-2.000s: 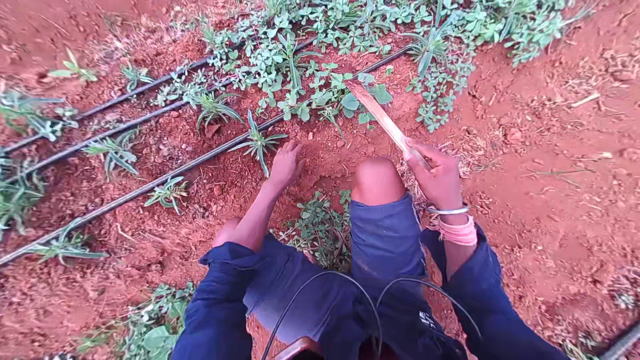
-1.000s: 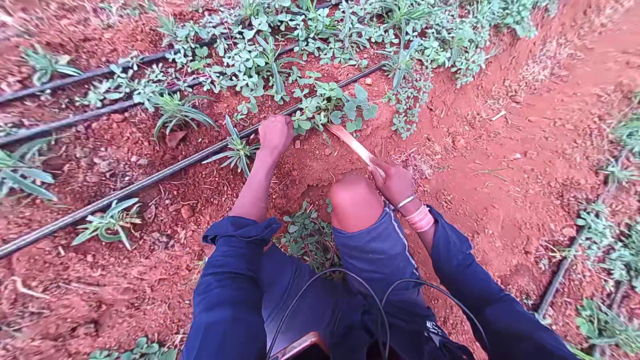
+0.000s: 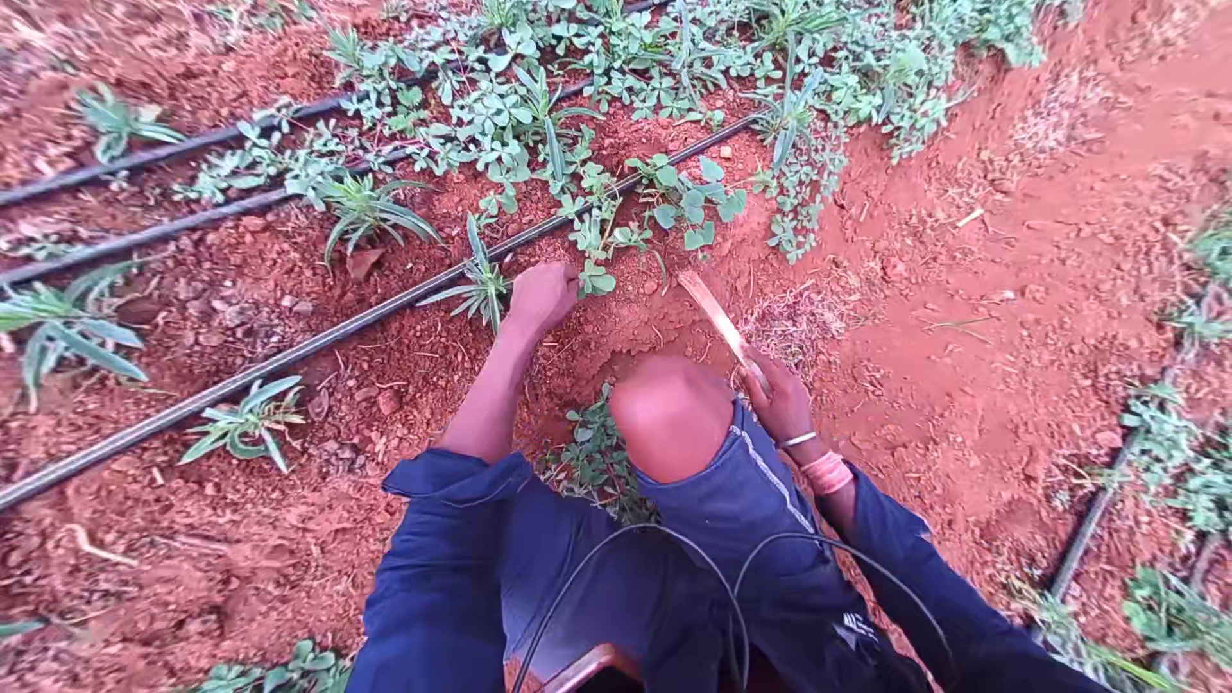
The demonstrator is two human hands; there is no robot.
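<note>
My right hand (image 3: 782,399) is closed around a flat wooden stick (image 3: 714,313), whose reddish tip points up and left over the bare soil. My left hand (image 3: 545,294) is low at the ground with curled fingers, touching the edge of a leafy green weed (image 3: 597,236); whether it grips a stem I cannot tell. A spiky long-leaved plant (image 3: 481,281) stands just left of that hand. Behind both hands a black drip irrigation pipe (image 3: 385,308) runs diagonally, and a round-leaved plant (image 3: 695,202) grows beside it, above the stick's tip.
More drip pipes (image 3: 183,226) cross the upper left among spiky plants (image 3: 248,423). Dense low weeds (image 3: 616,58) cover the top. Another leafy clump (image 3: 597,452) grows by my bent knee (image 3: 671,419). At the right edge lies a further pipe (image 3: 1088,539) with plants. A cable loops over my lap.
My left hand has moved from the soil toward the weed, its fingers now curled. The stick's tip, among the leaves earlier, is now below them, over bare soil.
</note>
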